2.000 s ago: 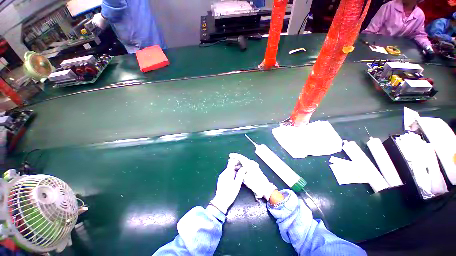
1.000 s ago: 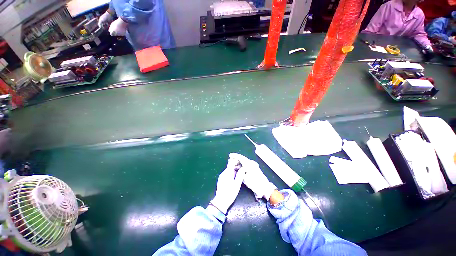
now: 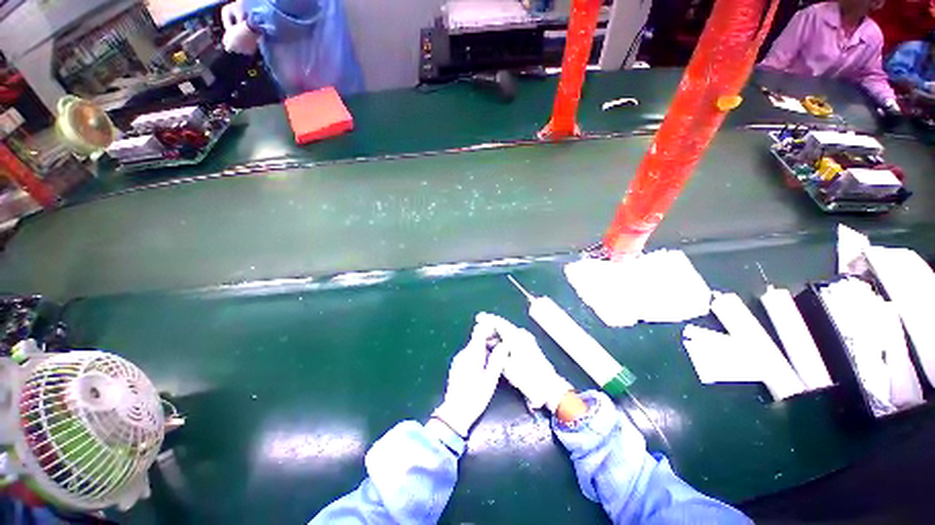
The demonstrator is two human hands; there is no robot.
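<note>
My left hand (image 3: 471, 371) and my right hand (image 3: 527, 367), both in white gloves, meet at the fingertips over the dark-green bench. A small dark spot shows between the fingers; I cannot tell whether it is a held thing. The dispensing syringe (image 3: 576, 340) lies on the bench just right of my right hand, touching neither hand. Its needle points up-left, and its green cap and thin clear hose are at the lower right.
White cloths (image 3: 644, 287) lie by the orange post (image 3: 672, 144). Spare glue tubes (image 3: 796, 333) and a black box (image 3: 843, 349) are right. A fan (image 3: 90, 426) is left. Circuit boards (image 3: 841, 169) and a red pad (image 3: 318, 114) lie beyond. A person in blue (image 3: 302, 46) stands behind.
The view has shifted slightly. My hands and the syringe keep their places. A dark board has come into view at the left edge behind the fan. The person in blue has moved their hands.
</note>
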